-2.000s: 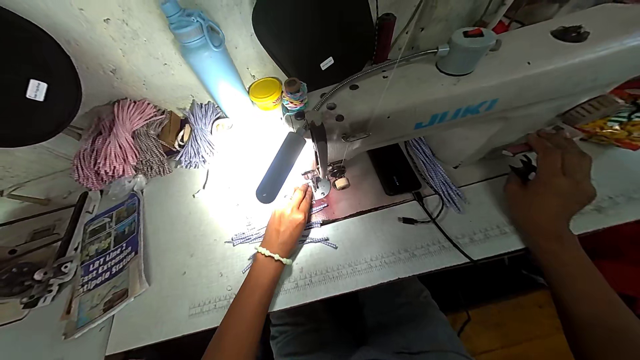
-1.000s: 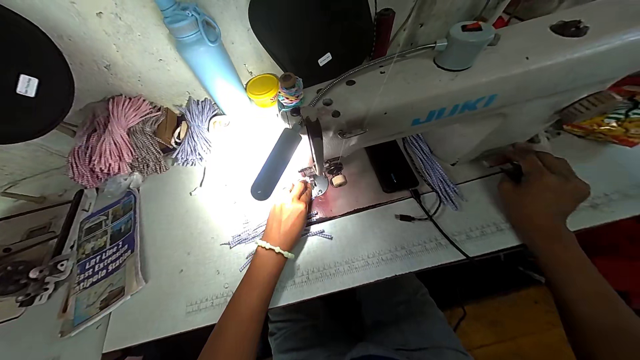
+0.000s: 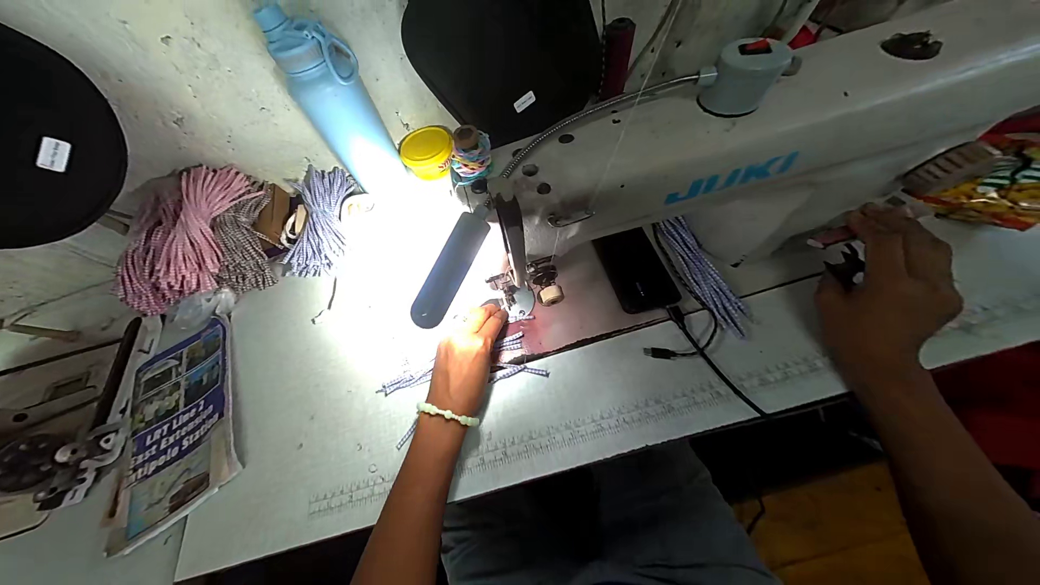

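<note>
My left hand (image 3: 465,366) lies at the presser foot (image 3: 517,299) of a white Juki sewing machine (image 3: 731,154), its fingertips on the end of a narrow checked fabric strip (image 3: 520,318). More blue-and-white checked strips (image 3: 510,372) lie beside and beneath this hand. My right hand (image 3: 890,284) rests by the machine's base at the right, around a small black tool (image 3: 847,268) whose kind I cannot tell. A small reddish item (image 3: 830,237) shows just above that tool, at the fingers. The strip's far end under the foot is too small to make out.
A phone (image 3: 638,272) with a cable lies right of the needle, beside a checked strip bundle (image 3: 703,276). Behind stand a blue bottle (image 3: 337,97) and a yellow-lidded tub (image 3: 426,153). Pink strips (image 3: 187,236) and a folded newspaper (image 3: 175,431) are at left, a snack packet (image 3: 991,183) at right.
My right hand has shifted slightly at the machine's base; the reddish item by its fingers, not visible one second ago, shows again. My left hand stays at the presser foot.
</note>
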